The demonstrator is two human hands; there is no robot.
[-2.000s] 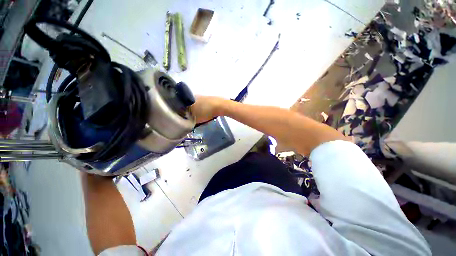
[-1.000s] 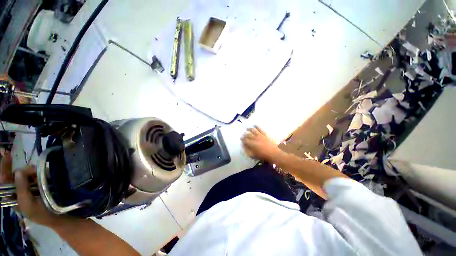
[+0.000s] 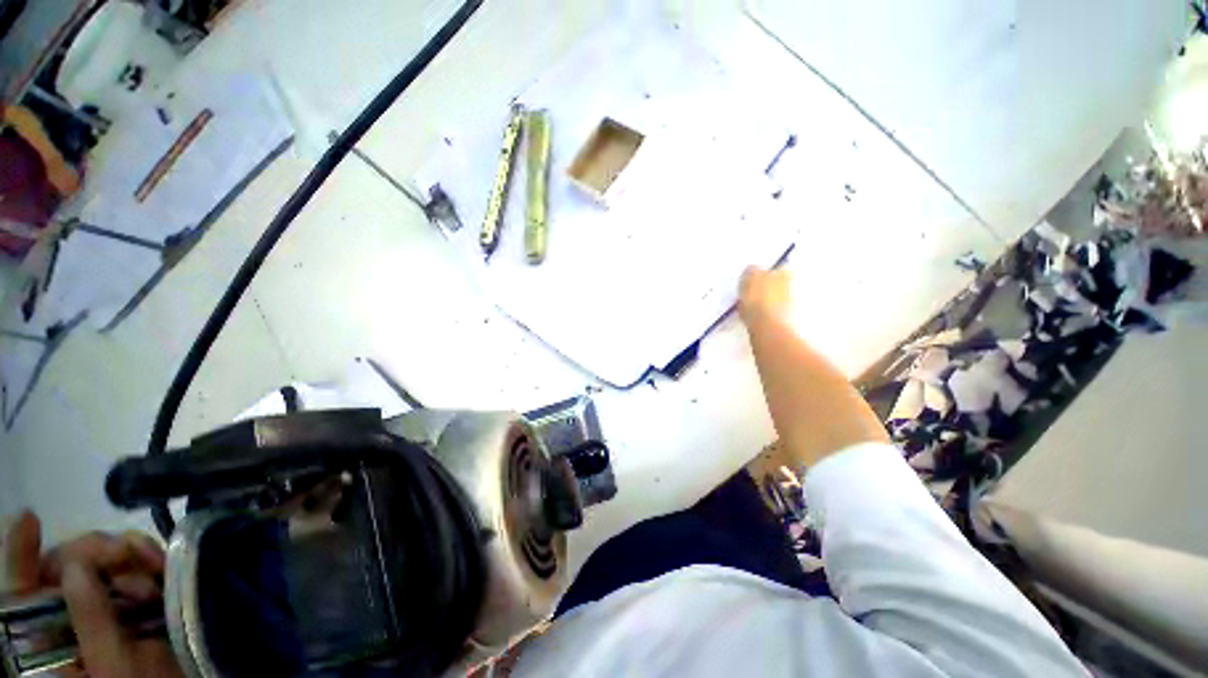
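The blue and silver cutting machine (image 3: pixel 510 510), with black cable coiled round its motor, fills the lower left. Its flat grey base plate (image 3: pixel 590 437) shows beyond the motor. My left hand (image 3: pixel 100 576), partly hidden by the machine, is closed round metal parts at its far left side. The white paper marker (image 3: pixel 636 291) lies on the thin dark-edged fabric lay (image 3: pixel 678 360). My right hand (image 3: pixel 766 289) is at the lay's right edge, small and overexposed; whether its fingers grip the edge cannot be seen.
Two yellow-green bars (image 3: pixel 537 186) and a small open box (image 3: pixel 607 159) lie on the paper. A cloth clamp (image 3: pixel 441 208) is left of them. A thick black cable (image 3: pixel 252 252) crosses the white table. Paper-topped stacks (image 3: pixel 199 172) lie at far left; offcuts (image 3: pixel 974 378) are heaped at right.
My right hand has moved forward from near the base plate to the lay's right edge. The machine shows lower and further right in the picture, and the view takes in more table at left.
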